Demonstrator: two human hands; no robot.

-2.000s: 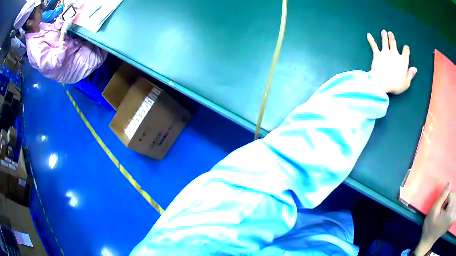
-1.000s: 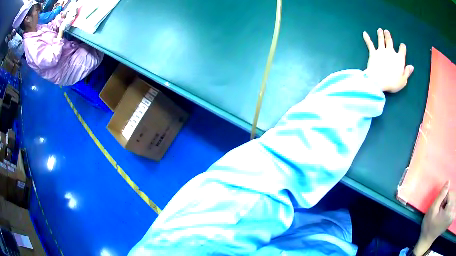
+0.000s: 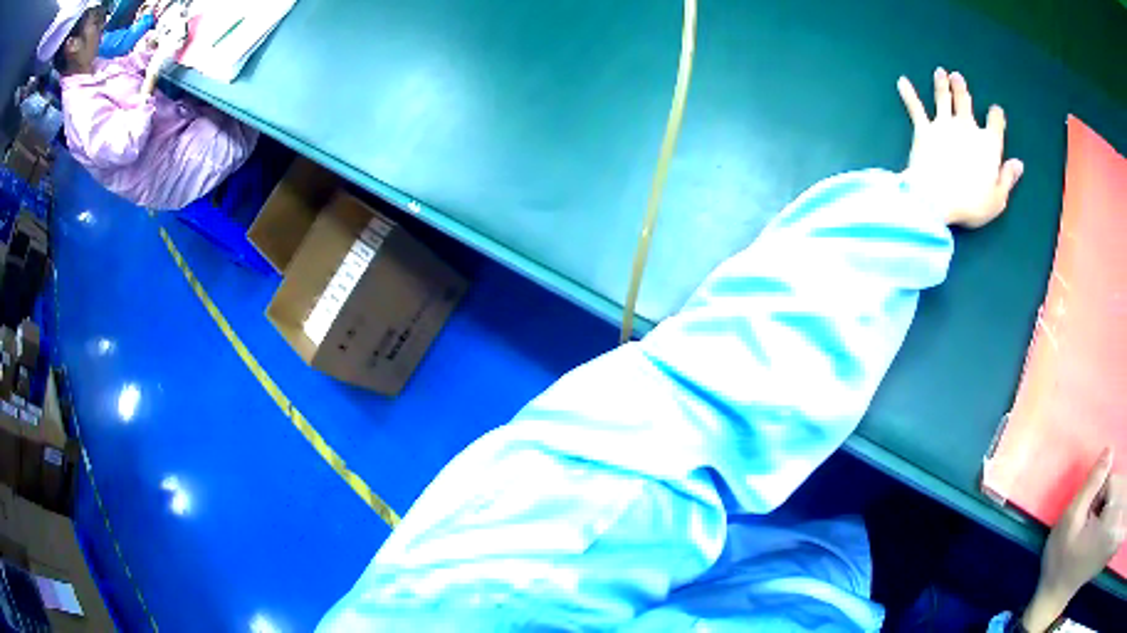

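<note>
My left hand (image 3: 959, 155) lies palm down with fingers spread on the dark green conveyor belt (image 3: 519, 111) and holds nothing. It is left of a flat orange-red mat (image 3: 1075, 359) and does not touch it. My right hand (image 3: 1084, 538) is at the lower right, at the mat's near edge, with the thumb over the mat. The picture's edge cuts off part of its fingers, so I cannot tell whether it holds anything.
A yellowish line (image 3: 665, 173) crosses the belt. An open brown carton (image 3: 383, 303) is below the belt's edge on the blue floor (image 3: 297, 322). A person in pink (image 3: 142, 136) is at the belt's far left, beside pale sheets (image 3: 235, 31). More cartons (image 3: 31, 433) are at the far left.
The view has shifted slightly, so things appear a little further left. My hands have kept their places on the belt and mat. The person in pink has moved their hands slightly.
</note>
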